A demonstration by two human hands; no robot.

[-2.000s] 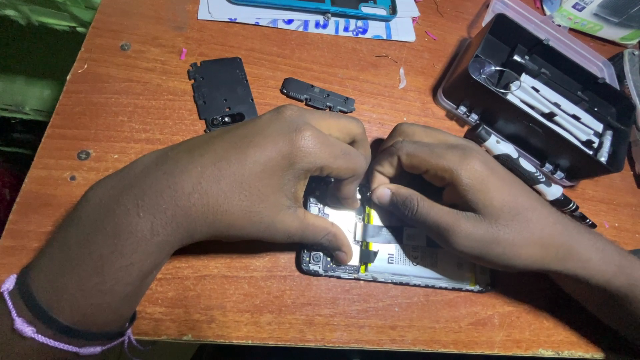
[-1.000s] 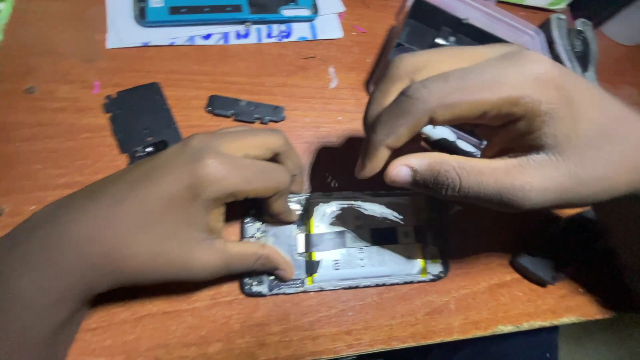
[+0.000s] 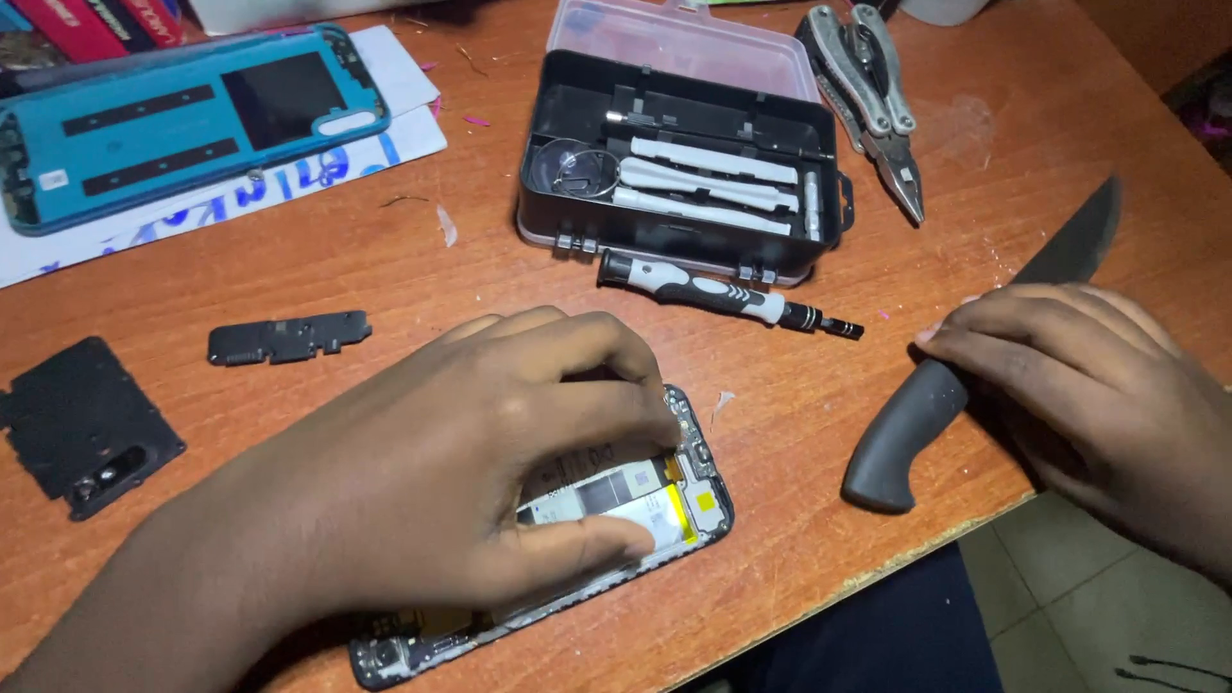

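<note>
My left hand (image 3: 500, 462) lies over the opened smartphone (image 3: 707, 481), thumb on one long edge and fingers at the other, gripping it. Part of the silver battery (image 3: 664, 520) with yellow strips shows past the thumb; the phone's middle is hidden. At the right, my right hand (image 3: 1068, 375) rests on the knife (image 3: 900, 438), its fingers around the place where the dark handle meets the blade. The blade points to the upper right, away from me. Between the hands, nearer the toolbox, lies a black and grey precision screwdriver (image 3: 722, 294).
Behind stands an open black toolbox (image 3: 674, 221) with white pry tools. Multi-tool pliers (image 3: 871, 106) lie at its right. A teal phone back cover (image 3: 192, 125) rests on paper at upper left; two black phone covers (image 3: 289, 339) (image 3: 91, 423) lie at left. The table's edge (image 3: 924, 563) runs along the lower right.
My right hand has moved away from the phone to the knife at the right and taken hold of it. The phone lies tilted under my left hand. The view has shifted.
</note>
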